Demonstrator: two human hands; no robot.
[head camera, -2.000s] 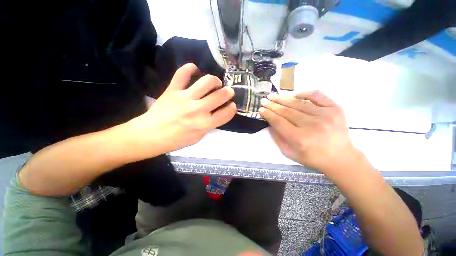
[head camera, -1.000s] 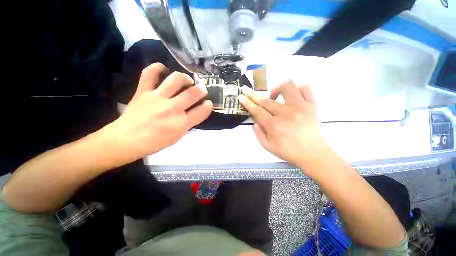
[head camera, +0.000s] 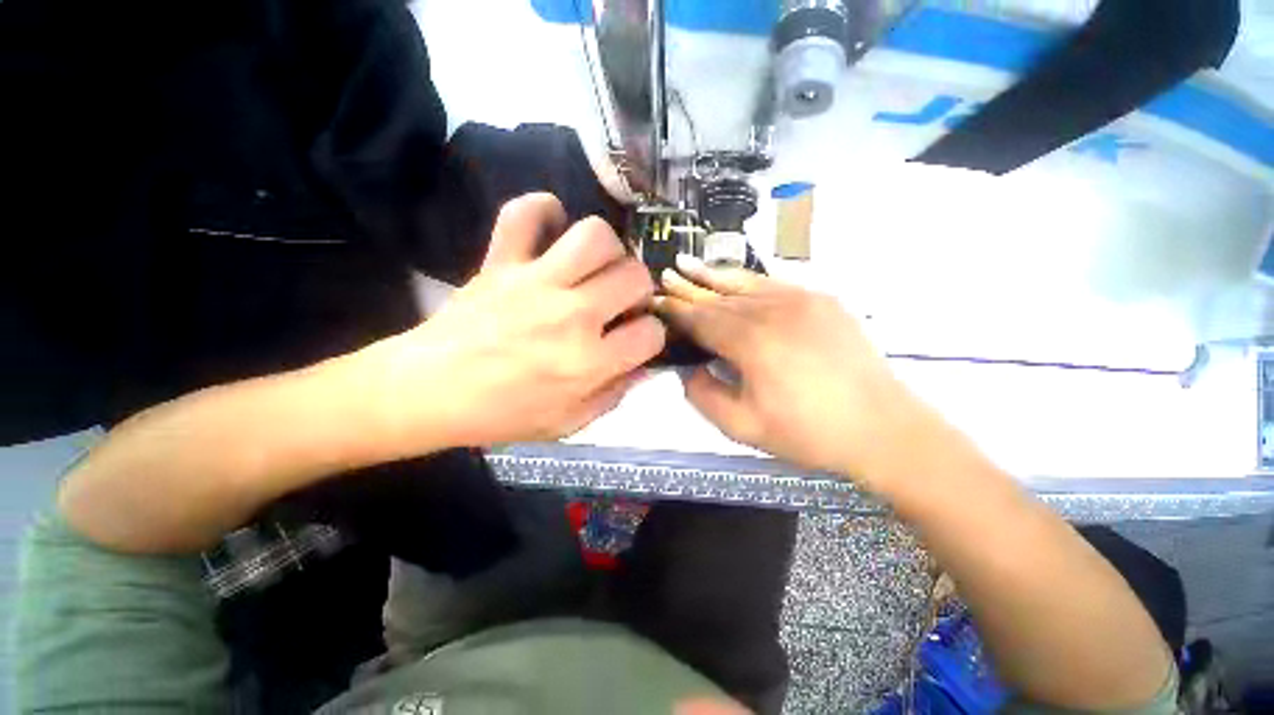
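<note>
The black tube end with plaid lining (head camera: 671, 235) lies under the needle area of the white sewing machine (head camera: 978, 105). Its dark cloth runs left into a large black garment body (head camera: 210, 182). My left hand (head camera: 545, 328) grips the left side of the tube end, fingers curled. My right hand (head camera: 769, 356) lies on its right side with fingertips by the plaid, close to my left fingertips. Only a small part of the plaid shows between them. The presser foot and needle tip are hard to make out.
A tan tab (head camera: 794, 226) is right of the foot. A black strap (head camera: 1076, 98) hangs across the machine head. A ruler strip (head camera: 699, 483) runs along the table's front edge. A blue basket (head camera: 957, 671) stands on the speckled floor. Plaid cloth (head camera: 268, 556) shows at lower left.
My right hand has moved left, closer to my left hand, and less plaid shows between the fingers. The view swung right and back, shifting the whole scene.
</note>
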